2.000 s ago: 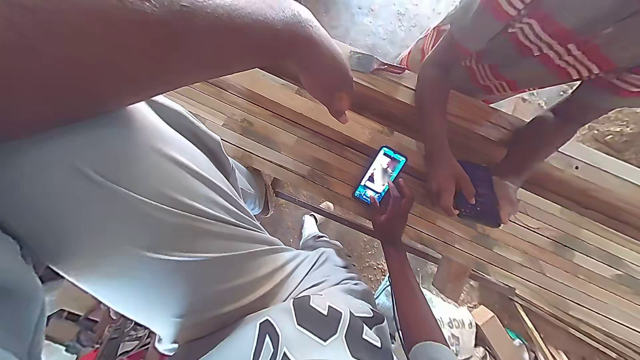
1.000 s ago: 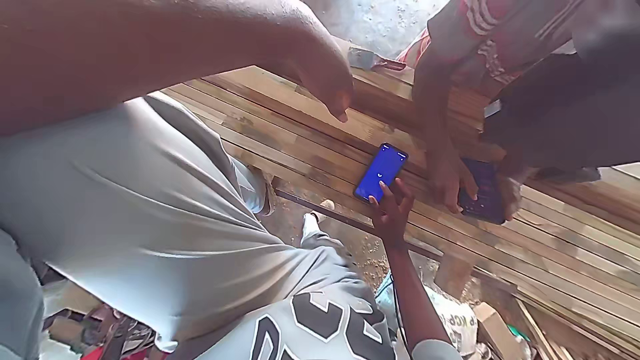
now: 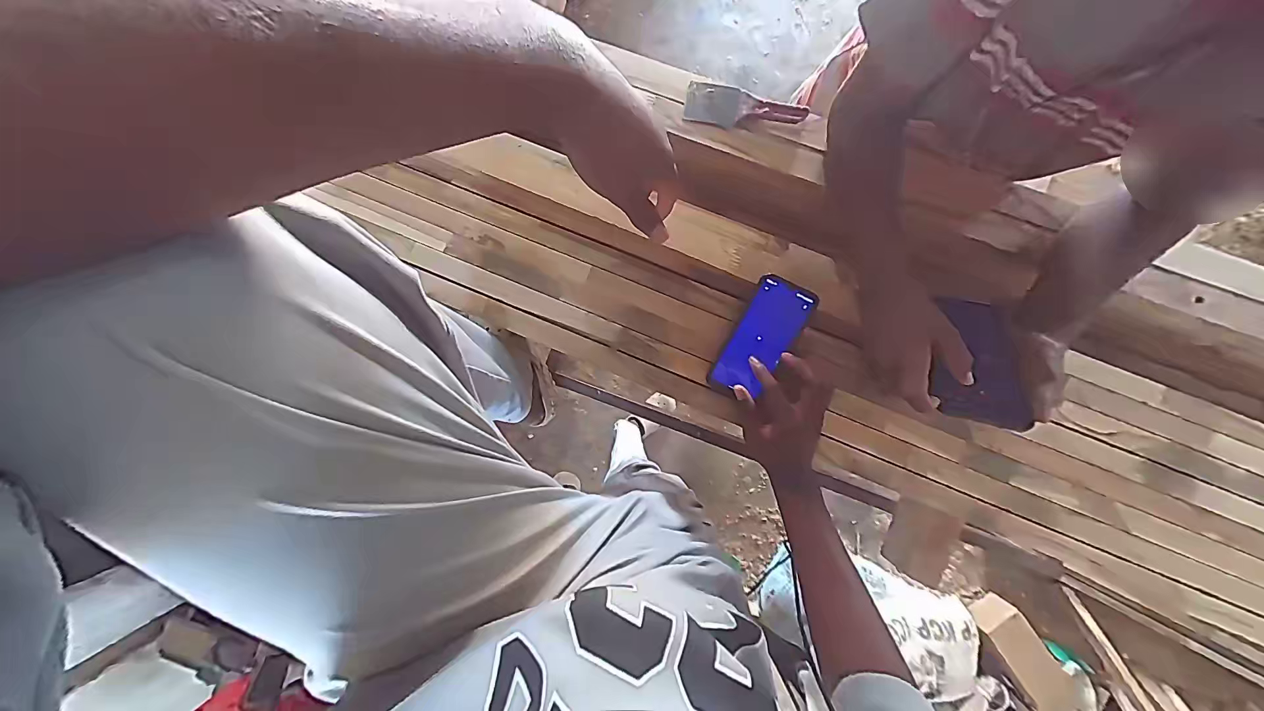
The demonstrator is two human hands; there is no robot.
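Observation:
My left hand (image 3: 622, 173) reaches in from the upper left and hangs over the wooden strips with its fingers loosely bent, holding nothing visible. A smartphone (image 3: 775, 321) with a plain blue screen lies tilted on the strips. My right hand (image 3: 788, 410), its forearm rising from the lower right, rests spread fingertips on the lower part of this screen; the phone's bottom end is partly hidden. To the right, another person's hands (image 3: 913, 365) are at a dark phone-like device (image 3: 978, 370).
A scraper or putty knife (image 3: 721, 104) lies on the timber at the far side. Long laminated wooden strips (image 3: 1116, 444) cross the view. Below them are a white woven sack (image 3: 918, 632) bearing writing, a cardboard box (image 3: 1022, 657) and scrap. The other person leans in at the upper right.
The phone's screen, which showed a picture two seconds ago, is plain blue. A large dark shape at the right one second ago no longer covers that area. Both my hands stay nearly still.

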